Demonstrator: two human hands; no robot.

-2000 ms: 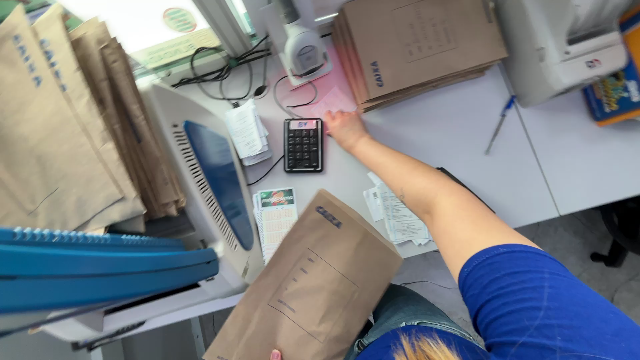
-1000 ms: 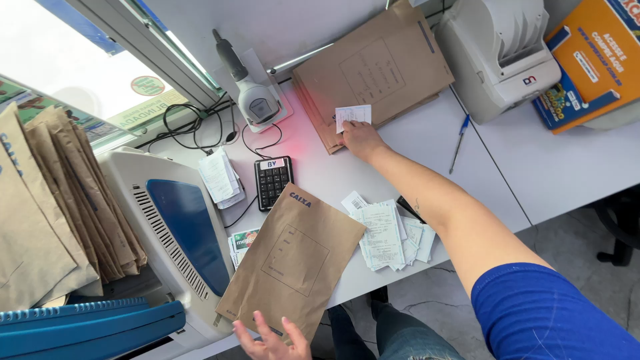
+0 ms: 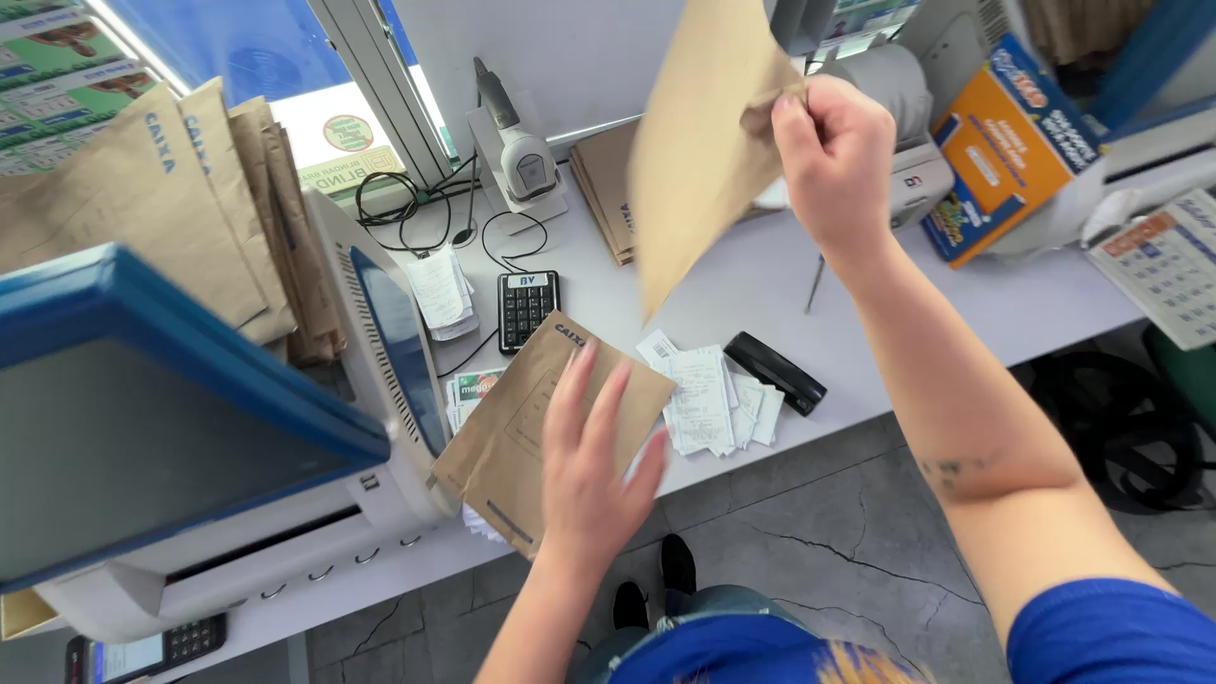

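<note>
My right hand is raised over the desk and grips the corner of a brown paper envelope, which hangs blurred from it. Over a second brown envelope, lying tilted at the desk's front edge, my left hand is spread with its fingers apart. Just right of that envelope lie loose paper receipts and a black stapler. A black numeric keypad sits behind it. Farther back is a stack of brown envelopes, partly hidden by the raised one.
A barcode scanner stands by the window with coiled cables. More receipts lie left of the keypad. At left are a monitor and upright brown envelopes. A printer, an orange-and-blue box and a calendar stand at right.
My right hand has left the stack, where it held a small paper slip, and has risen with an envelope. My left hand has moved up over the lying envelope. The stapler shows more fully.
</note>
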